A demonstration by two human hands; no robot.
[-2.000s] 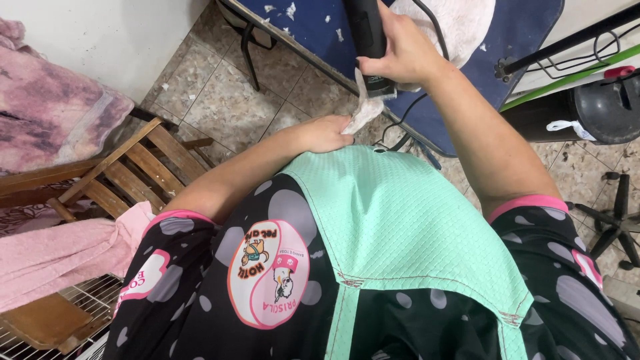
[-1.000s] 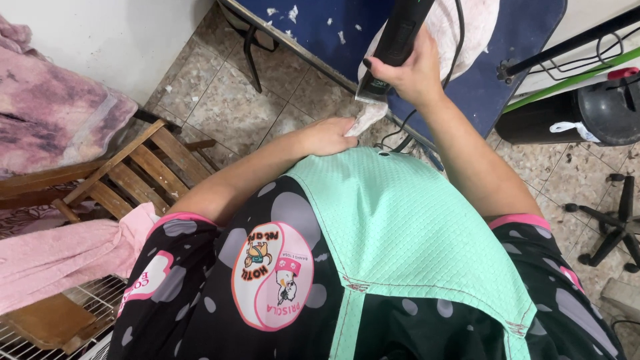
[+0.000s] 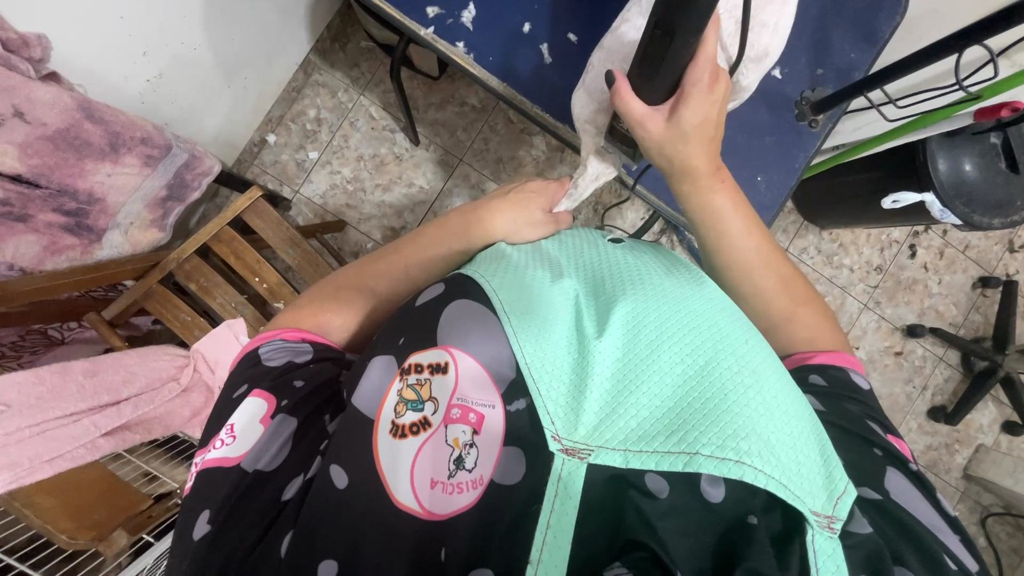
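At the top of the head view, the pale, short-haired body of an animal (image 3: 764, 48), its head out of view, is on a blue grooming table (image 3: 832, 104). My left hand (image 3: 532, 210) grips the end of its thin pale leg (image 3: 588, 180) just beyond the table's near edge. My right hand (image 3: 684, 108) is closed around black corded electric clippers (image 3: 666, 48), directly above the animal. The clippers' lower end is partly hidden behind my right hand, so I cannot tell whether the blade touches the leg.
White hair tufts (image 3: 467, 16) lie on the table. A slatted wooden chair (image 3: 228, 264) and pink towel (image 3: 96, 400) are at left. A black metal arm (image 3: 904, 60), a black bin (image 3: 872, 180) and a wheeled chair base (image 3: 980, 352) are at right.
My right hand and the clippers have shifted over the animal, and the clippers' lower end is now hidden behind the hand. My left hand keeps its hold on the leg.
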